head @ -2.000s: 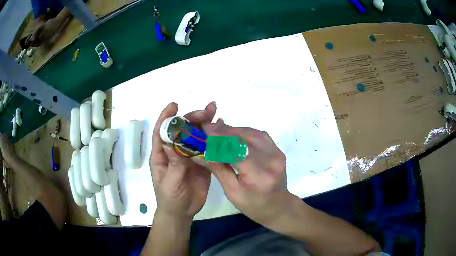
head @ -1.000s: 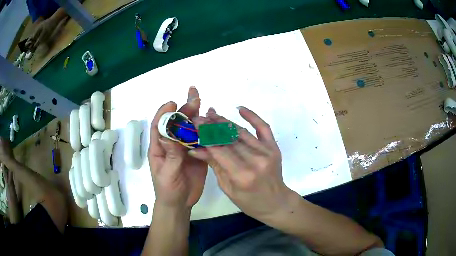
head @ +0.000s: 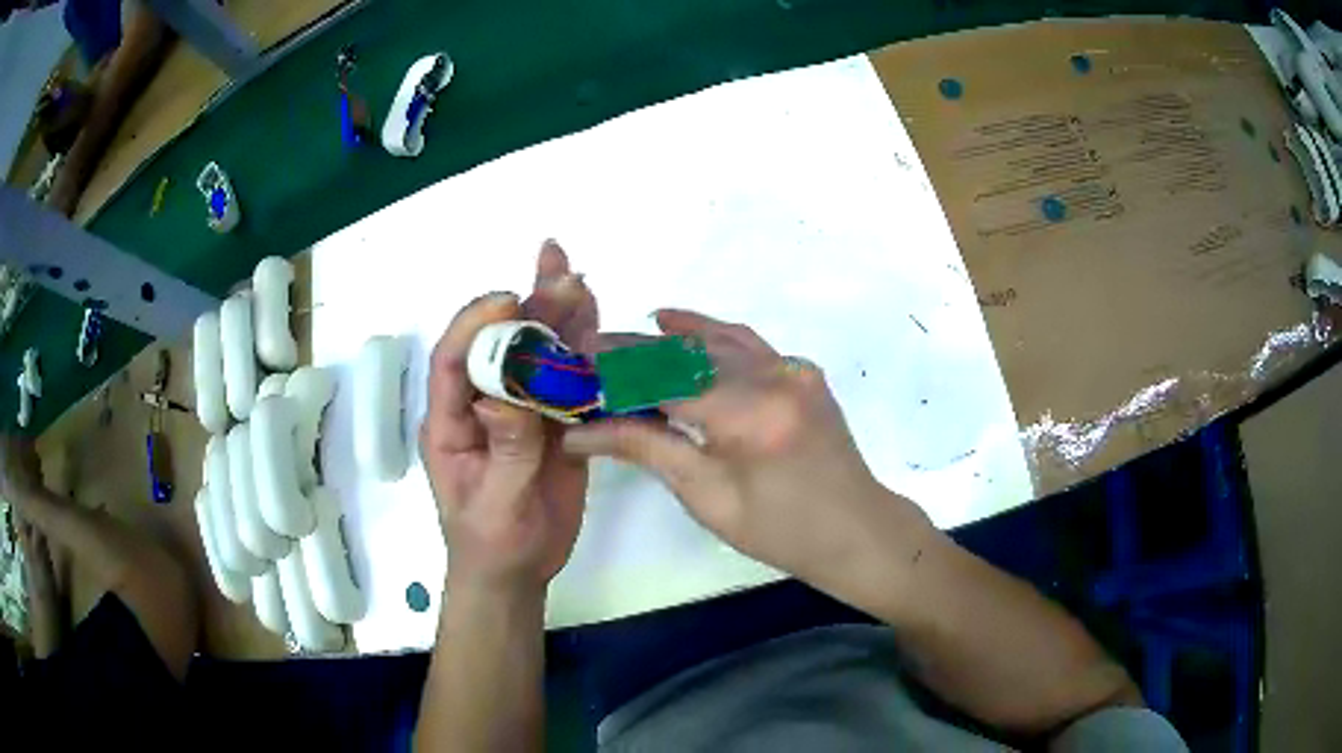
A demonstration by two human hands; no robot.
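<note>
My left hand (head: 508,471) holds a white housing shell (head: 495,361) by its rounded end, fingers and thumb around it. A blue battery (head: 562,383) lies inside the shell, with red and yellow-orange wires beside it. A green circuit board (head: 657,374) lies at the shell's right side, over the fingers. My right hand (head: 751,427) holds the board, with the thumb below it and fingers behind. The far end of the shell is hidden by the board and hands.
White curved units (head: 277,464) are stacked at left, with a single one (head: 383,408) beside them on the white sheet (head: 765,206). A green belt (head: 589,59) carries a shell with blue inside (head: 418,106) and a wired blue battery (head: 349,121). Another person's arm (head: 89,544) is at left.
The green board has tilted slightly up at its right end. My right fingers have closed in around the board from their earlier spread. Parts on the belt have shifted left.
</note>
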